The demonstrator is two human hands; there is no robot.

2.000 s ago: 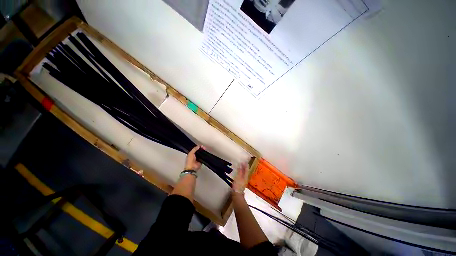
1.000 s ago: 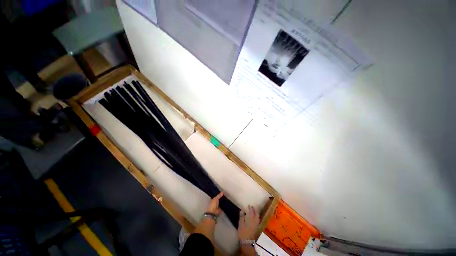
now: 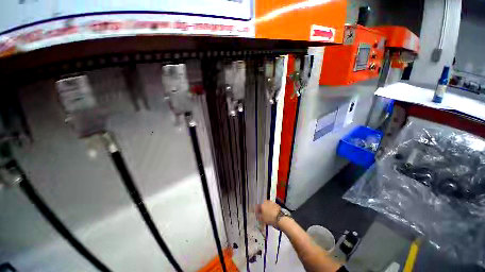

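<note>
Long thin black straps [image 3: 204, 183] hang from silver clips [image 3: 177, 87] in a row under the orange hood. The near ones slant down to the right, and the far ones hang close together. My right hand [image 3: 269, 212] is low among the far straps, its arm coming from the bottom right. Its fingers look bent beside a strap, but blur hides whether they hold it. My left hand is not in view.
A dark chain [image 3: 159, 54] runs above the clips. An orange control box [image 3: 353, 56] is behind. At right are a blue bin [image 3: 357, 144], clear plastic [image 3: 367, 183] over dark items, a bottle [image 3: 441, 85] on a white top, and a pale bucket [image 3: 320, 237].
The view has swung from the wooden tray and its strap pile to the hanging clips. My left hand has left the picture; my right hand has moved from the tray to the hanging straps.
</note>
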